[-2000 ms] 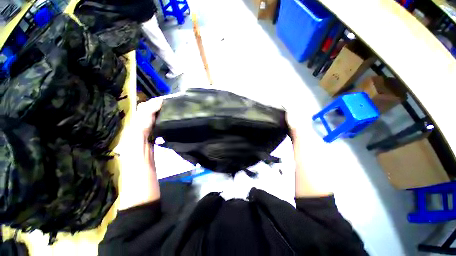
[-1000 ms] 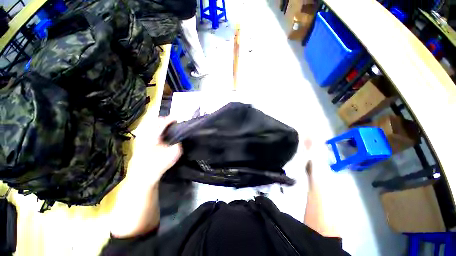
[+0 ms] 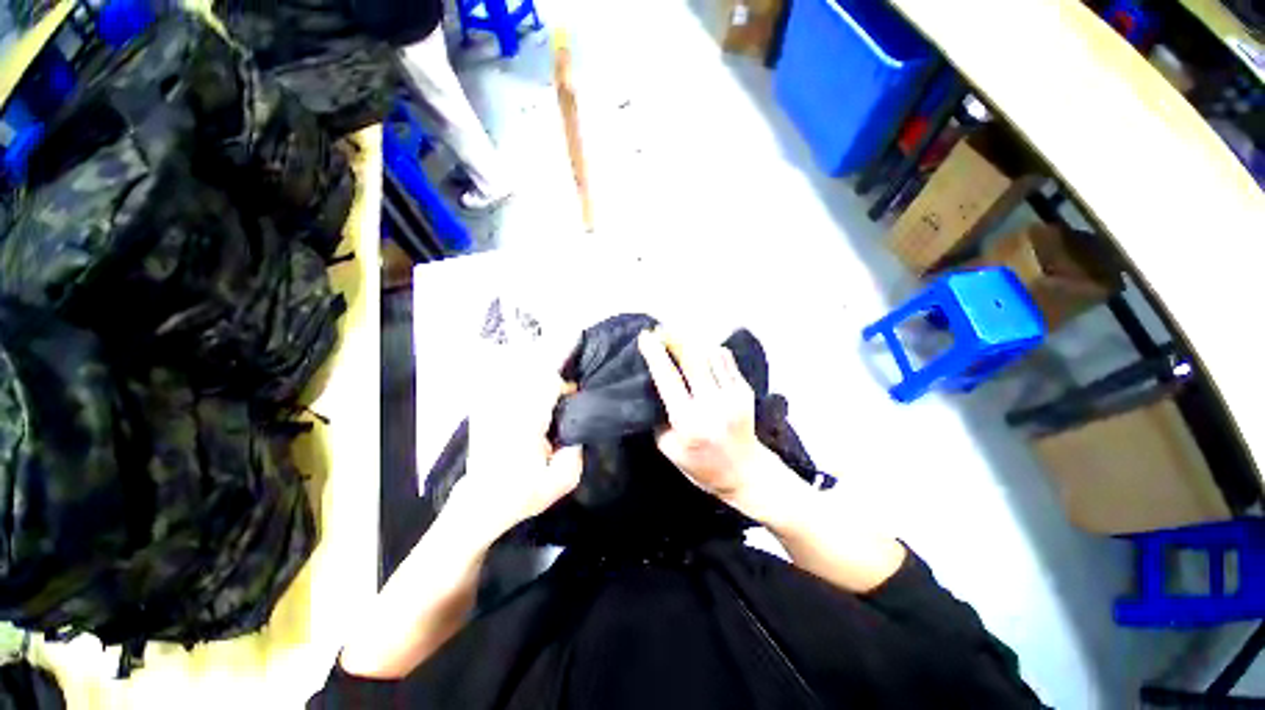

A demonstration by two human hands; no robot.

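Observation:
A black bag [image 3: 611, 402], bunched up with its dark side outward, is held low at my lap in front of the white board [image 3: 465, 326]. My left hand [image 3: 548, 465] grips its left edge, with the fingers partly hidden behind the fabric. My right hand [image 3: 705, 423] lies on top of the bag at its right part, fingers spread over the fabric. Dark straps hang out at the bag's right side. The bag's lower part merges with my black clothing.
Camouflage backpacks [image 3: 181, 319] are piled on the table [image 3: 347, 458] at left. A brown wooden stick [image 3: 572, 139] lies beyond the board. A person's leg [image 3: 451, 118] stands upper left. A blue stool [image 3: 978, 326], blue bin [image 3: 846, 83] and cardboard boxes [image 3: 957, 201] are at right.
The bag has come down from being held wide in front to bunched at my lap. Both hands have moved inward; my right hand, apart from the bag a second ago, is now on it.

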